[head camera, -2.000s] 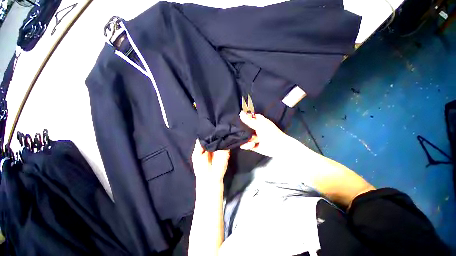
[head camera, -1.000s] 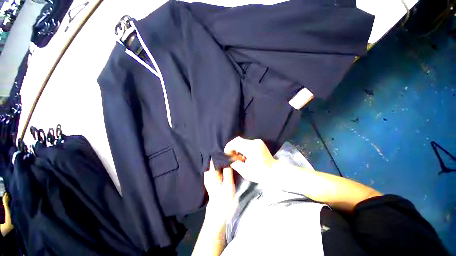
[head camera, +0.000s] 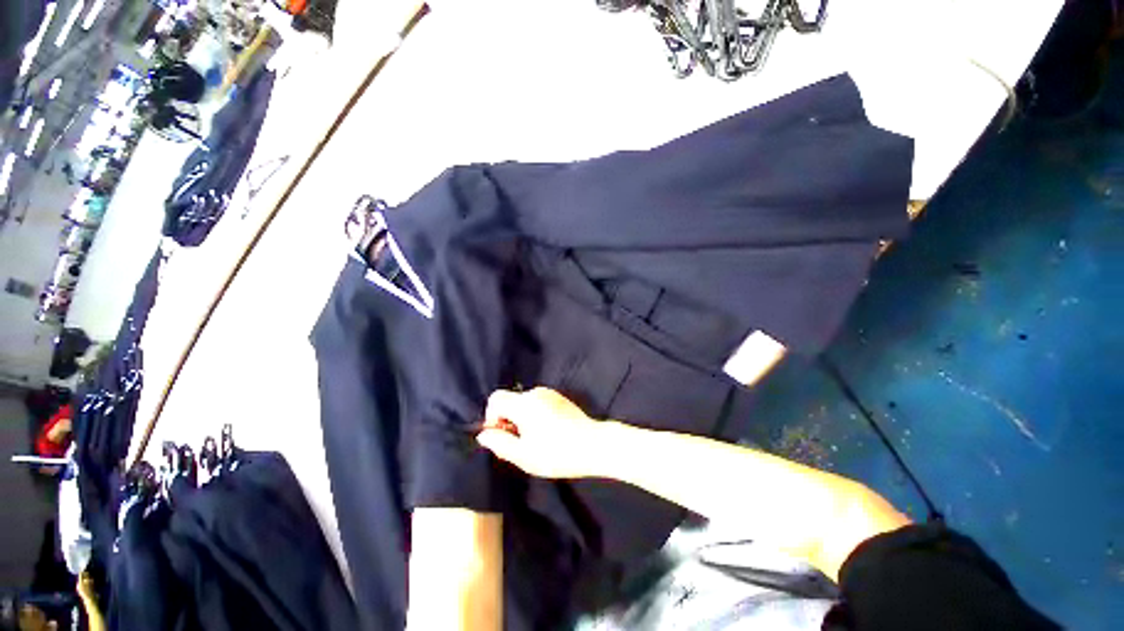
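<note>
A dark navy jacket (head camera: 690, 203) with white edging (head camera: 397, 296) at its neck lies spread before me. My left forearm enters a dark sleeve end (head camera: 450, 468) from below; my left hand is hidden inside or under that cloth. My right hand (head camera: 542, 431) is closed at the upper right side of this sleeve part. Small red-handled thread snips (head camera: 503, 428) show at its fingers, their tips against the dark cloth. A white label (head camera: 753, 359) lies on the jacket at the right.
The jacket lies on a white table (head camera: 493, 74). Dark hanging garments (head camera: 247, 530) are at lower left, black hangers (head camera: 727, 37) at the top. The blue floor (head camera: 1011, 333) is at the right. Other people's arms show at the far left edge.
The view has tilted up, showing more of the table and room. Both hands were pinching the cuff; now my left hand has gone into the sleeve cloth and my right hand is farther up it.
</note>
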